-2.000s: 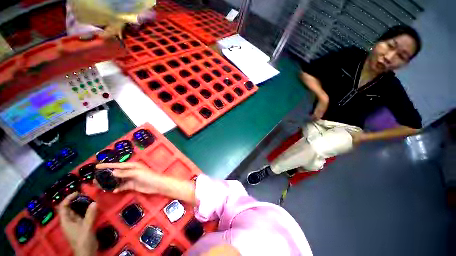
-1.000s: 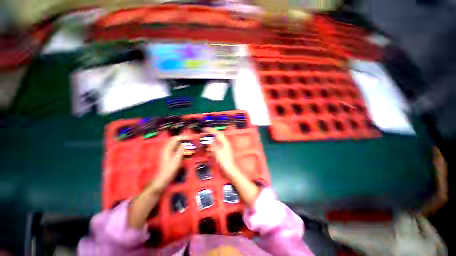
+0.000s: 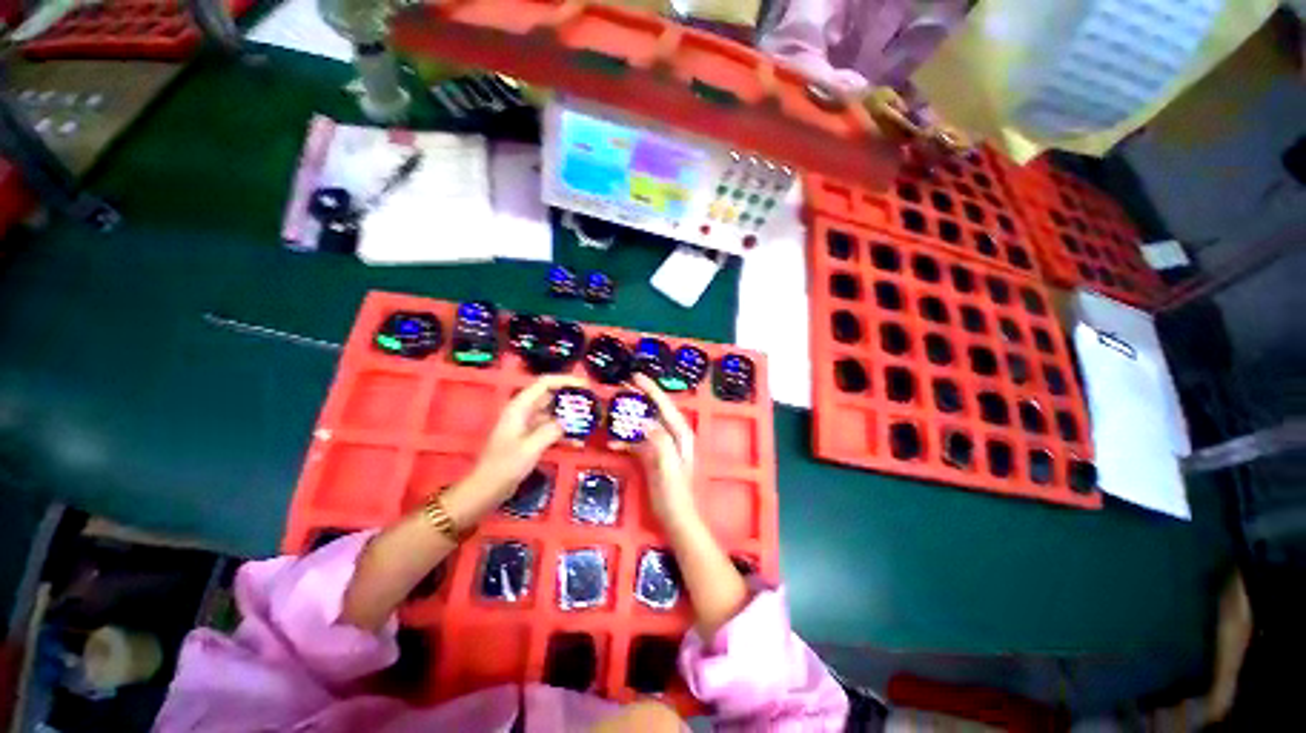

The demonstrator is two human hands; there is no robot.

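My left hand (image 3: 527, 433) holds a smartwatch unit with a lit screen (image 3: 576, 413) by its left side. My right hand (image 3: 665, 430) holds a second lit smartwatch unit (image 3: 630, 417) close beside it. Both are over the red compartment tray (image 3: 361, 480), above its middle. Several units with blue-purple and green lit faces, such as this one (image 3: 477, 331), lie along the tray's far row. Nearer pockets hold units with dark or silvery, glaring faces (image 3: 583, 577). My forearms cover part of the tray.
A tester (image 3: 666, 172) with a coloured screen stands beyond the tray. Two small lit units (image 3: 580, 284) and a white box (image 3: 686, 275) lie before it. A notebook (image 3: 426, 201) is upper left. A full red tray (image 3: 945, 365) and a clipboard (image 3: 1132, 401) are right. Another person's pink sleeves (image 3: 859, 36) show at top.
The view has swung back from the right and sharpened. Both units between my hands now face up side by side with lit screens; two seconds ago they were apart and dark.
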